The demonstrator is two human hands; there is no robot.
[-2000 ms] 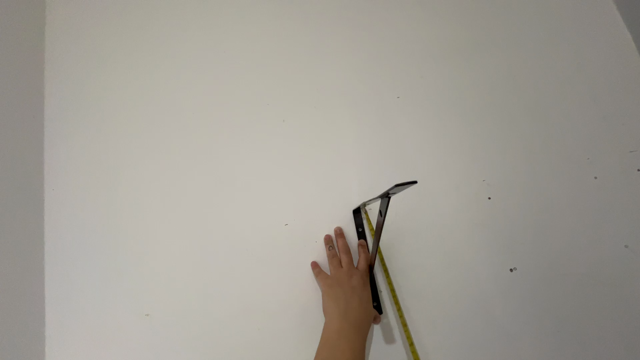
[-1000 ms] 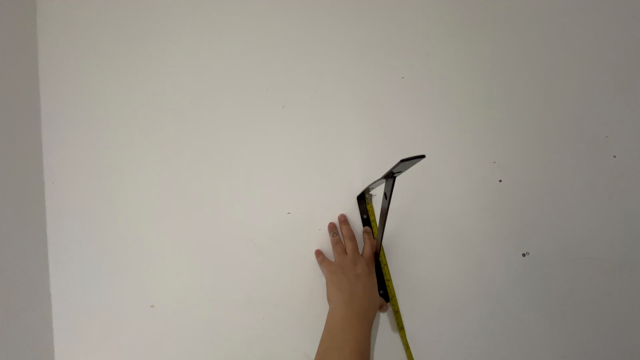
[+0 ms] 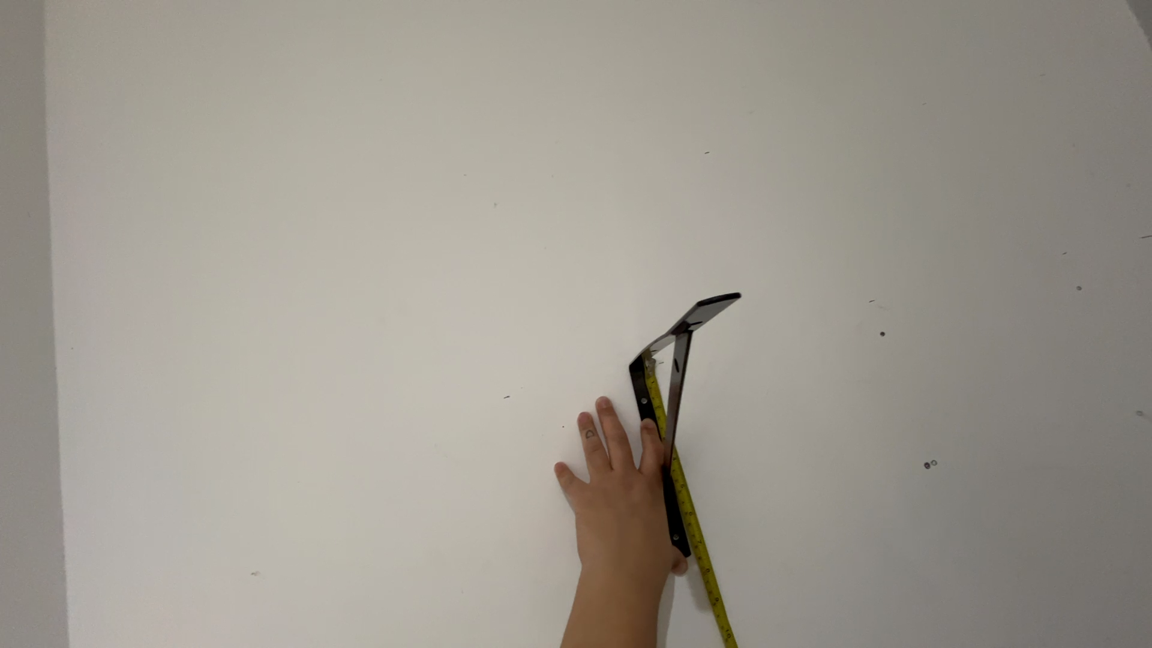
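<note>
My left hand (image 3: 621, 513) is spread against the white wall, its index finger and thumb at the edge of a black metal shelf bracket (image 3: 679, 396) that it holds to the wall. The bracket's long plate runs down beside the hand, its upper arm juts outward to the upper right, and a diagonal brace joins the two. A yellow tape measure blade (image 3: 697, 531) lies along the plate's right side, its end near the bracket's upper corner. The blade runs down out of the frame, and its case is not visible. My right hand is out of view.
The white wall (image 3: 315, 270) fills most of the view. Several small dark holes or marks (image 3: 929, 465) dot it to the right of the bracket. A wall corner runs down the left edge, with a greyer surface (image 3: 27, 360) beyond it.
The view has shifted slightly. My left hand stays at the bracket, and the tape blade still runs beside it.
</note>
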